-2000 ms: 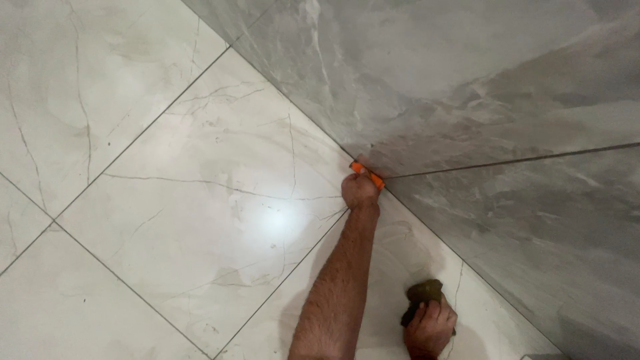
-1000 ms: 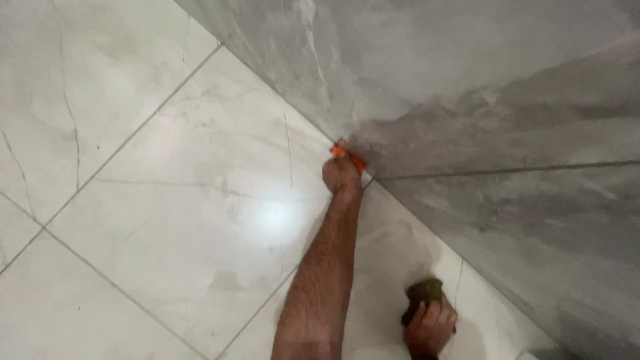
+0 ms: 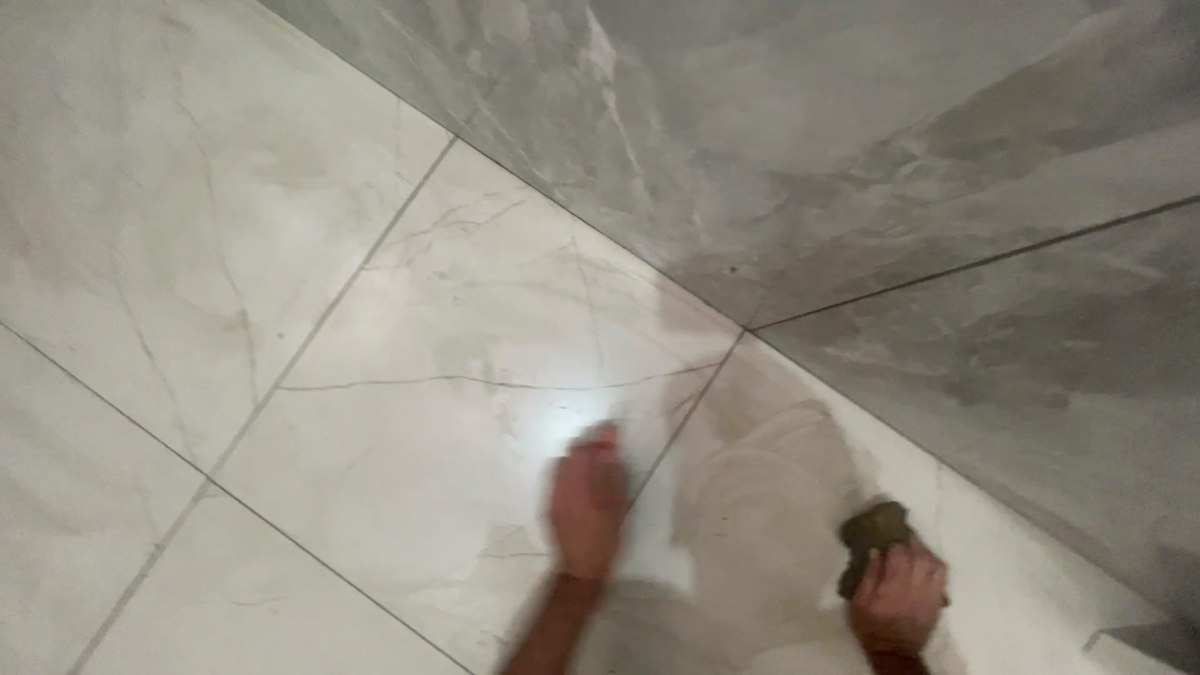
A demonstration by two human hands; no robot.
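My left hand (image 3: pixel 588 502) is blurred over the pale marble-look floor tile (image 3: pixel 422 441), left of a grout joint. Its fingers look curled, and a reddish patch shows at the fingertips; whether they hold anything is unclear. Down at the right, my right hand (image 3: pixel 900 591) grips a dark olive-brown sponge or cloth (image 3: pixel 879 532) against the floor. No orange tool can be made out clearly.
A grey marble-look tiled wall (image 3: pixel 797 141) meets the floor along a diagonal edge. One wall joint (image 3: pixel 975 259) reaches that edge near a floor joint. A brownish damp or smeared area (image 3: pixel 759 487) covers the floor between my hands.
My left hand has moved away from the wall edge, down the view; earlier it held an orange tool there. My right hand remains on the sponge or cloth.
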